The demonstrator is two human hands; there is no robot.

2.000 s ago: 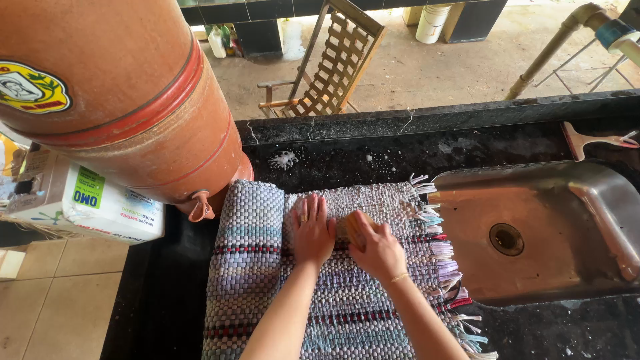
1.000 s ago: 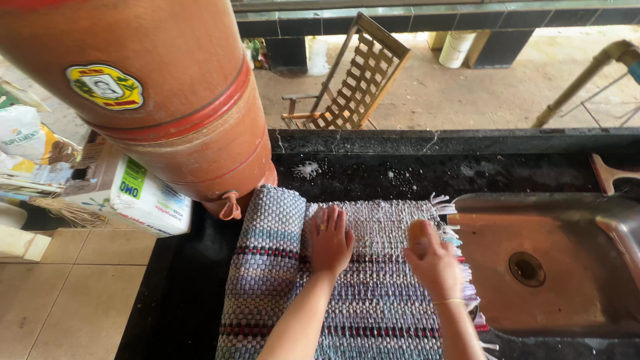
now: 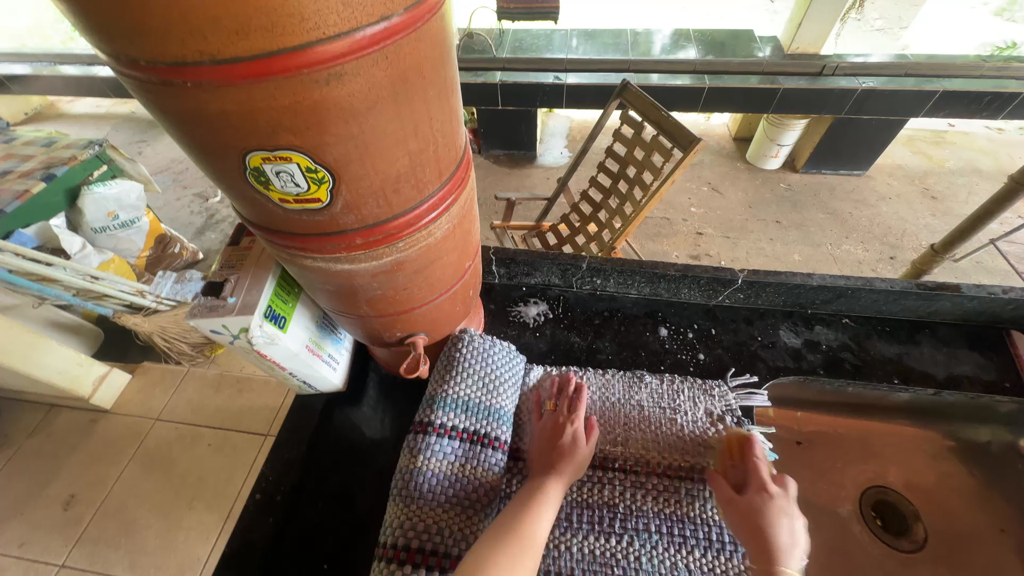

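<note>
A woven rag rug (image 3: 632, 512) with fringed ends lies on the black counter, its left part folded or rolled over. My left hand (image 3: 562, 432) rests flat on the rug beside the fold, fingers spread, holding nothing. Near the rug's fringed right edge, my right hand (image 3: 756, 496) grips a yellowish scrubbing brush or block (image 3: 734, 454), blurred and partly hidden by the fingers. White suds (image 3: 531, 311) spot the counter behind the rug.
A clay water filter (image 3: 376, 184) with a small tap stands at the rug's upper left, beside an Omo detergent box (image 3: 280, 328). The metal sink (image 3: 816, 424) adjoins the rug's right side. A raised black ledge (image 3: 624, 276) runs behind; beyond it stands a wooden chair (image 3: 632, 168).
Two seconds ago my right hand was close to my left, near the rug's middle; it has moved right to the fringed edge. My left hand stays near the fold. The view has shifted left.
</note>
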